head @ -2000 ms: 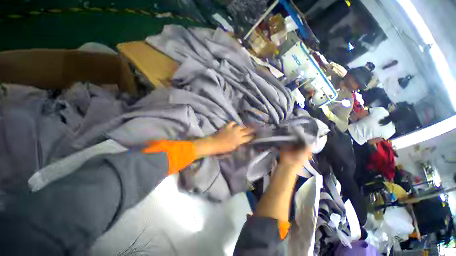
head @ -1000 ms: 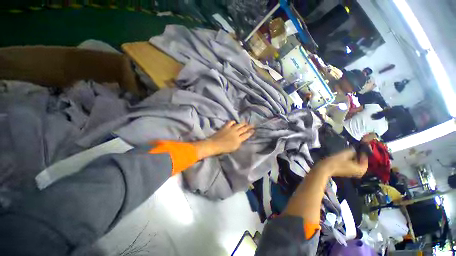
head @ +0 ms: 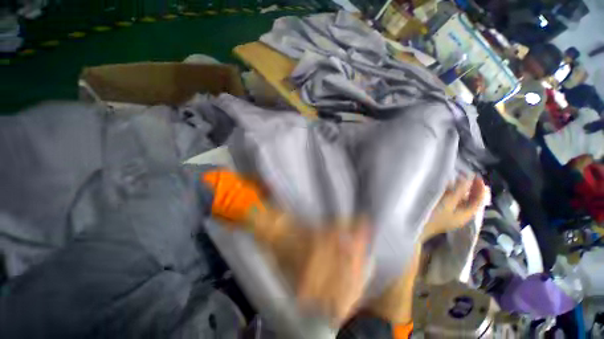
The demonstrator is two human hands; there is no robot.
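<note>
A light grey garment piece [head: 410,165] is raised and spread between my hands in the middle of the view, blurred by motion. My left hand [head: 324,265], below the orange cuff, is strongly blurred at the near left edge of the cloth and appears to grip it; its fingertips are unclear. My right hand [head: 457,205] holds the right side of the cloth, its fingers bent at the edge. Part of my right forearm is hidden behind the cloth. More grey cloth [head: 331,40] lies heaped beyond it.
An open brown cardboard box [head: 165,79] stands at the far left, near a tan board [head: 271,69]. A white sewing machine [head: 473,56] and people are at upper right. A round metallic part [head: 457,308] and purple cloth [head: 536,294] are at lower right.
My right hand has come back from the far right to the cloth. My left hand has moved nearer to me. The garment piece is now lifted and spread, and the camera view has shifted.
</note>
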